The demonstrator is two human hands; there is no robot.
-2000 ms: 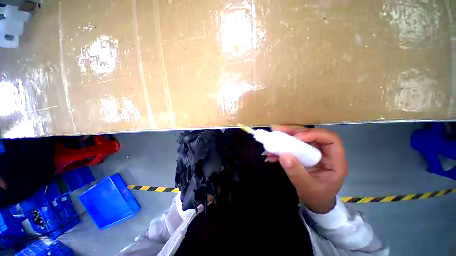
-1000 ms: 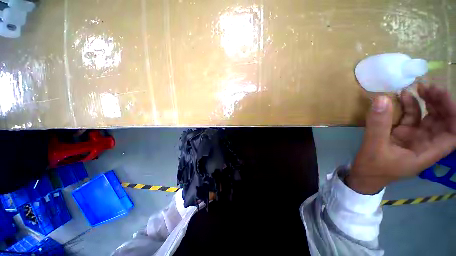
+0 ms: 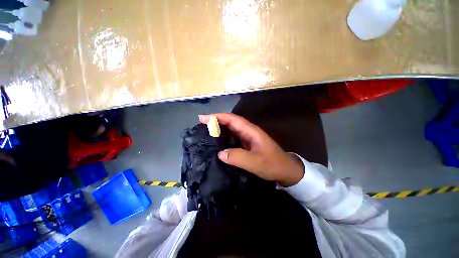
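Note:
A black shaggy workpiece (image 3: 204, 174) is above my lap, below the bench edge. A short pale peg (image 3: 214, 126) sticks up at its top. My right hand (image 3: 251, 148) is on the top right of the workpiece, its fingers behind the peg and its thumb on the black strips. My left hand is hidden behind the workpiece; only the left sleeve shows. The white glue bottle (image 3: 371, 20) lies on the bench at the upper right, cut off by the picture's top edge.
The tan taped bench (image 3: 181, 55) spans the top. White bottles (image 3: 27, 17) stand at the upper left. Blue crates (image 3: 121, 196) and a red stool (image 3: 100, 148) are at the lower left. Another red stool (image 3: 370, 93) shows under the bench, a blue one (image 3: 445, 131) far right.
My right hand first carried the glue bottle to the bench on the right and let it go. It has now come back and taken hold of the workpiece, where a pale peg now shows.

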